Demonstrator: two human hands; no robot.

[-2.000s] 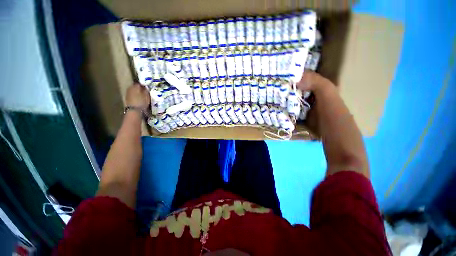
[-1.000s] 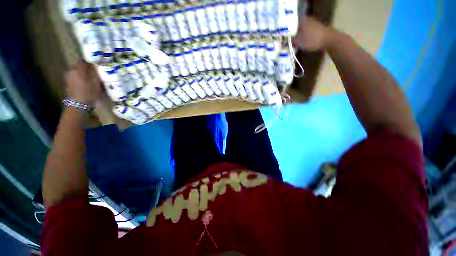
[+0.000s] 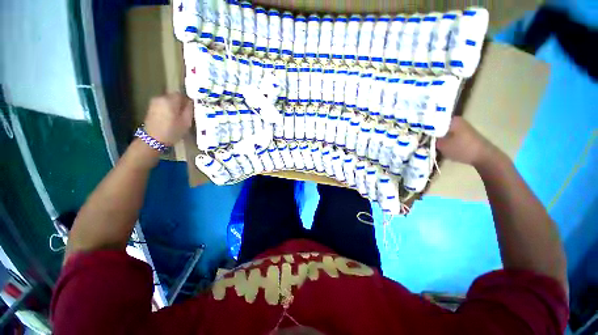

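An open brown carton (image 3: 501, 124) lies in front of me with its flaps spread. Dense rows of white units with blue bands (image 3: 328, 85) fill it. Two loose white pieces lie across the rows at the left. Thin white cords hang over the near edge at the right. My left hand (image 3: 169, 119) grips the carton's left side, its fingertips hidden by the wall. My right hand (image 3: 459, 141) is at the right side beside the rows, its fingertips partly hidden.
A green bench (image 3: 49, 157) with a pale edge and a white sheet (image 3: 42, 59) stands at the left. Blue floor (image 3: 426, 242) shows below the carton. A dark object (image 3: 569, 39) is at the upper right. My legs are below the carton.
Since one second ago, the carton and both hands sit lower and further right in view, and the carton's tilt has changed. The green bench shows more at the left. Both hands stay at the carton's sides.
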